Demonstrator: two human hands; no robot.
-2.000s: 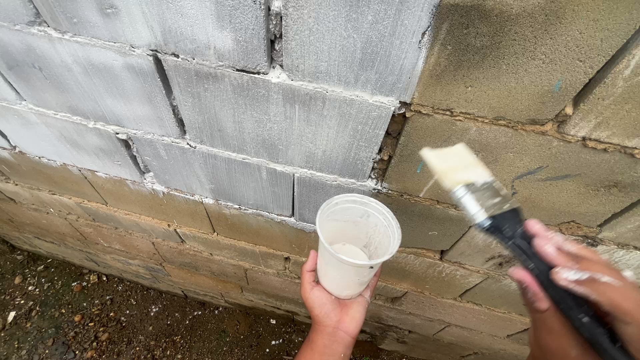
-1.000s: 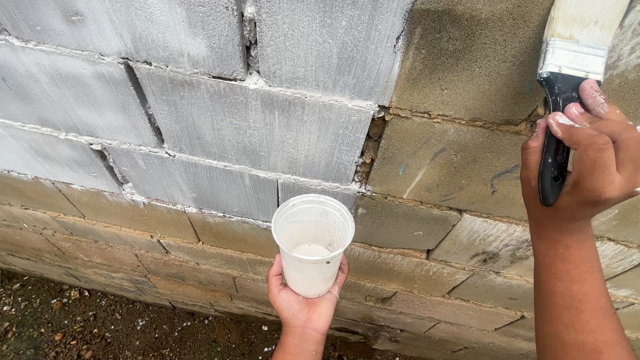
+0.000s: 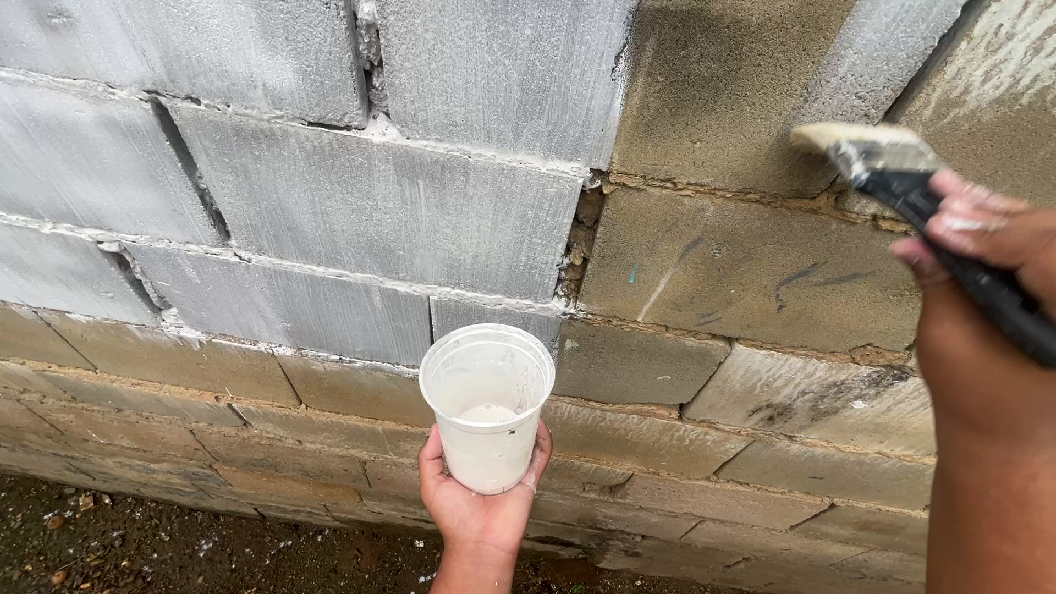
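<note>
My left hand (image 3: 483,503) holds a translucent plastic cup (image 3: 487,445) from below, upright, with white paint in its bottom. At the right, my right hand (image 3: 990,247), with white paint on its fingers, grips the black handle of a flat paintbrush (image 3: 891,161). The pale bristles point left, against or close to a bare tan block (image 3: 709,91) of the wall; contact is hard to tell. A fresh whitish band (image 3: 866,66) runs up the block's right side from the bristles. Blocks at the upper left (image 3: 371,206) carry a thin white coat.
Bare tan block courses (image 3: 652,445) run along the lower wall. A rough open joint (image 3: 582,239) separates coated from bare blocks. Dark soil (image 3: 206,544) with small stones and white specks lies at the wall's foot. Whitish streaks mark the block at the upper right (image 3: 998,74).
The brush, upright at the upper right a second ago, has come lower and now tilts left. A whitish band shows on the upper right block. My left hand still holds the cup.
</note>
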